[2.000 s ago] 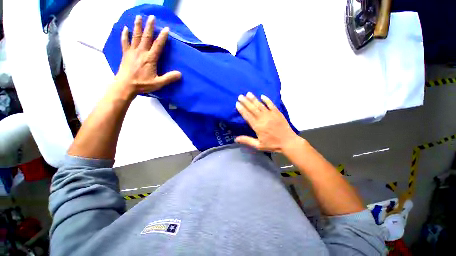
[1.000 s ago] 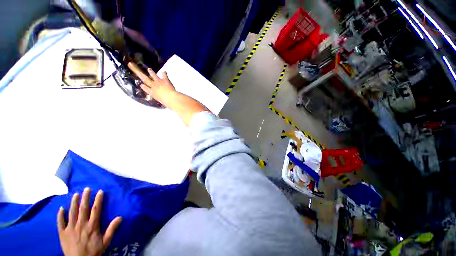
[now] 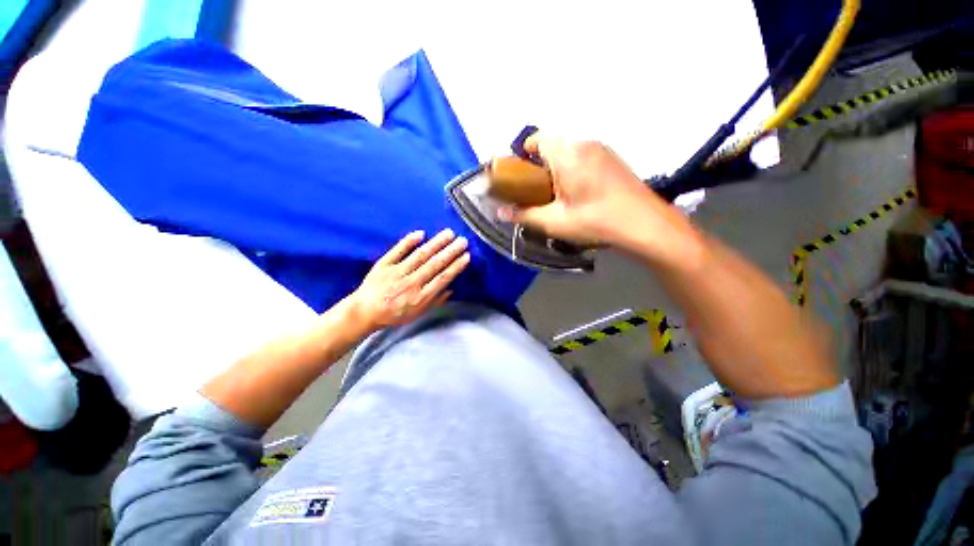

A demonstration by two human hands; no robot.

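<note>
The bright blue work jacket [image 3: 256, 176] lies folded on the white-covered pressing table [image 3: 630, 64], its near edge against my torso. A small blue flap stands out at its far side. My left hand [image 3: 414, 279] lies flat on the cloth near my torso, fingers pointing right. My right hand [image 3: 582, 192] is shut on the wooden handle of the steam iron [image 3: 520, 208]. The iron's pointed tip faces left over the right end of the jacket; whether the soleplate touches the cloth is hard to tell.
A yellow hose [image 3: 817, 66] and dark cord run from the iron to the upper right. A white padded arm [image 3: 37, 357] stands at the left. Yellow-black floor tape [image 3: 609, 333] shows beyond the near edge. A red container [image 3: 948, 160] is at the far right.
My right hand has brought the iron from the table's right side to the jacket's right end. My left hand has moved from the jacket's left part towards its near right part.
</note>
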